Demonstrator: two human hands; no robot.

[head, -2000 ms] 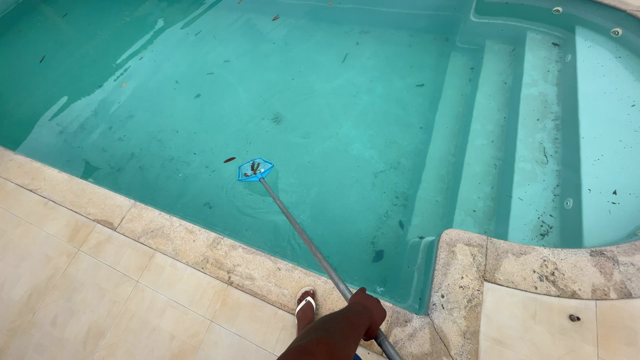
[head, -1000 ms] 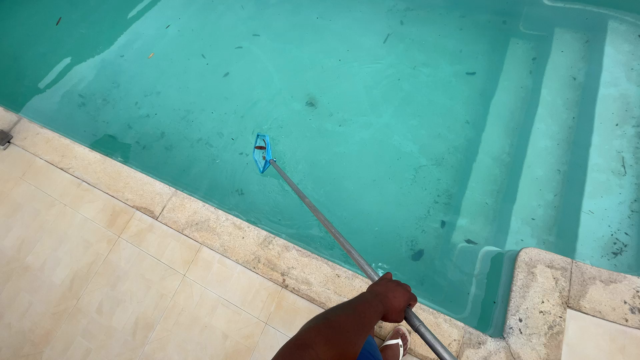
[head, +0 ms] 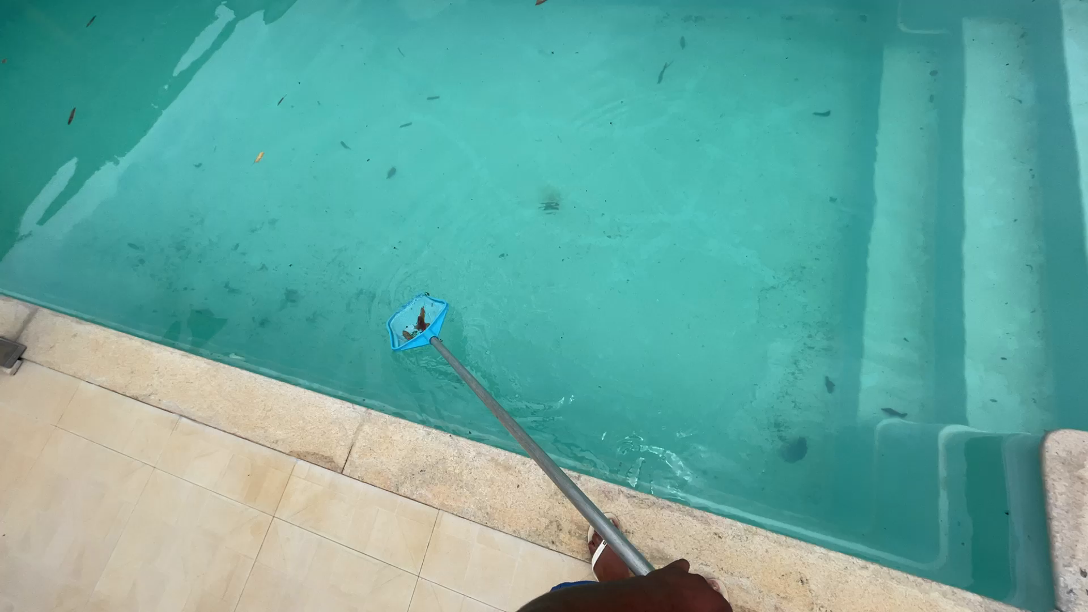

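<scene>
At the bottom edge, my left hand (head: pixel 680 588) is closed around a grey metal pole (head: pixel 535 452), with only part of the hand and forearm in view. The pole runs up and to the left over the pool's edge to a blue-framed leaf skimmer net (head: pixel 417 323). This net lies at the water surface, tilted, with several brown leaves (head: pixel 422 320) in its mesh. My right hand is out of view, as is the pole's rear end.
The pool's stone coping (head: pixel 476 476) crosses below the water, beside beige floor tiles (head: pixel 204 510). A sandalled foot (head: pixel 605 552) stands on the edge near the pole. Submerged steps (head: pixel 905 255) lie at right. Leaves (head: pixel 258 157) are scattered through the pool.
The net has turned from a narrow, edge-on look one second ago to showing its mesh and leaves more openly. My left hand stays on the pole. The view has shifted.
</scene>
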